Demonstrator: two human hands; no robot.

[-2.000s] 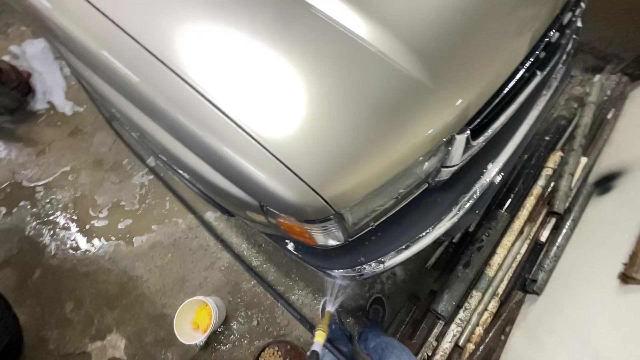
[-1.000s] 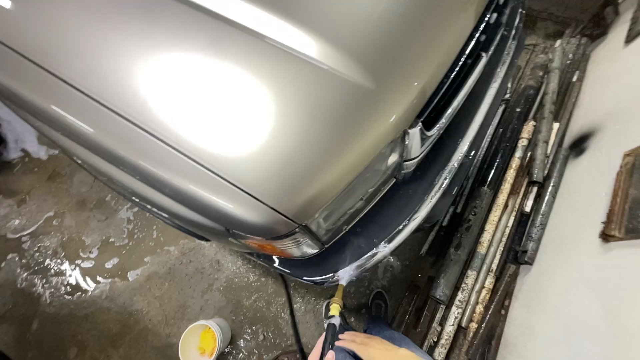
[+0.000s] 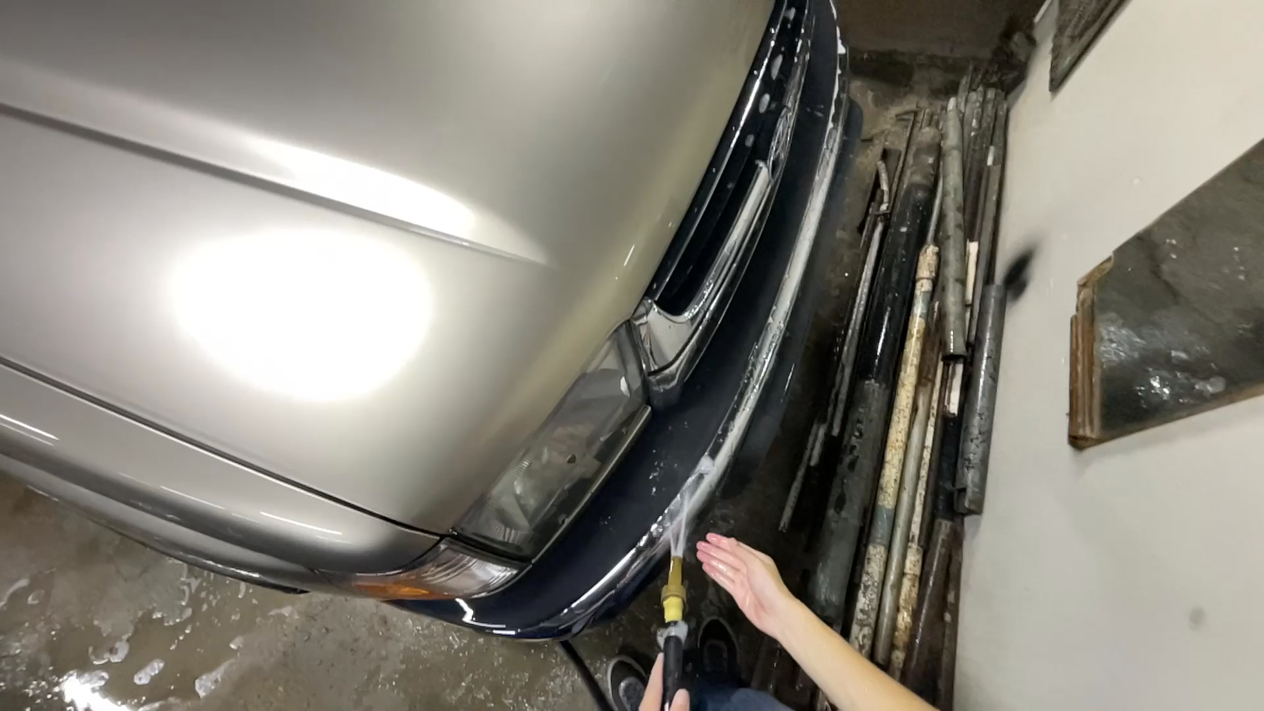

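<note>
My left hand (image 3: 664, 693), only partly in view at the bottom edge, is closed around the black handle of a hose nozzle (image 3: 673, 597) with a yellow tip. Water sprays from it onto the chrome strip of the front bumper (image 3: 713, 456), where some white foam sits. My right hand (image 3: 746, 581) is held flat beside the spray, fingers extended, with nothing in it. Above the bumper are the headlight (image 3: 563, 459), the orange and clear corner lamp (image 3: 444, 573) and the silver-beige hood (image 3: 326, 128) of a vehicle.
Several long pipes and bars (image 3: 904, 415) lie along the white wall (image 3: 1106, 573), close to the bumper. A wood-edged opening (image 3: 1084, 355) is in that wall. The concrete floor (image 3: 326, 657) is wet, and a black hose (image 3: 585, 674) runs down from under the bumper.
The spray has moved along the bumper from near its corner toward the grille. My right hand, near the nozzle one second ago, is now raised and spread beside the spray. The view has shifted right.
</note>
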